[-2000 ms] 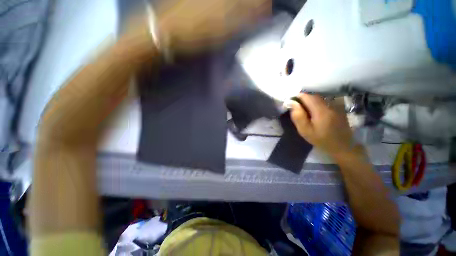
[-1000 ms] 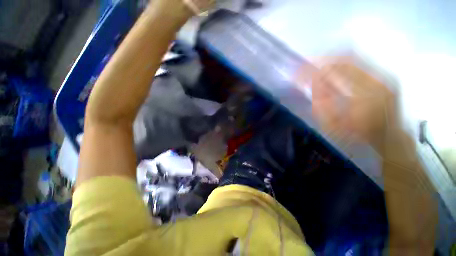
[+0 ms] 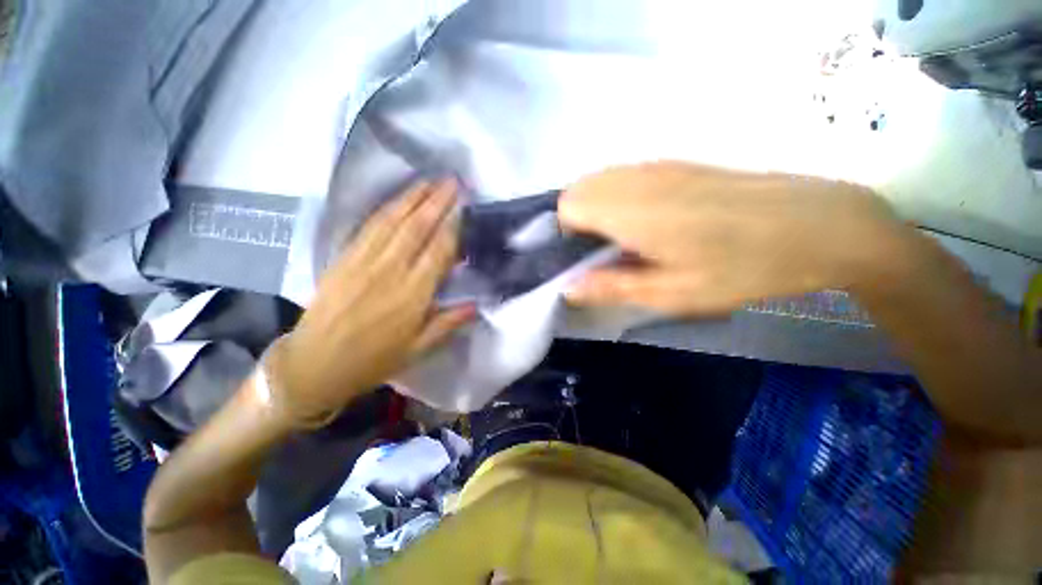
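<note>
A pale grey garment panel [image 3: 480,109] lies over the front edge of the machine table, its lower end hanging off. A dark grey piece [image 3: 509,234] shows on it between my hands. My left hand [image 3: 383,280] lies with its fingers over the pale cloth, left of the dark piece. My right hand [image 3: 651,234] has its fingers at the right end of the dark piece, thumb and fingers pinching its edge. The image is somewhat blurred, so the exact layers under the fingers cannot be told.
Pale grey stacked panels [image 3: 74,126] hang over the table's left end. A ruler strip [image 3: 246,224] runs along the front edge. Part of the sewing machine [image 3: 971,69] is at the upper right. A blue crate [image 3: 834,469] and crumpled offcuts [image 3: 366,503] are below.
The view has swung back to the table from the floor at the left. The pale panel now lies under both hands; the dark panel seen earlier at the machine is out of view.
</note>
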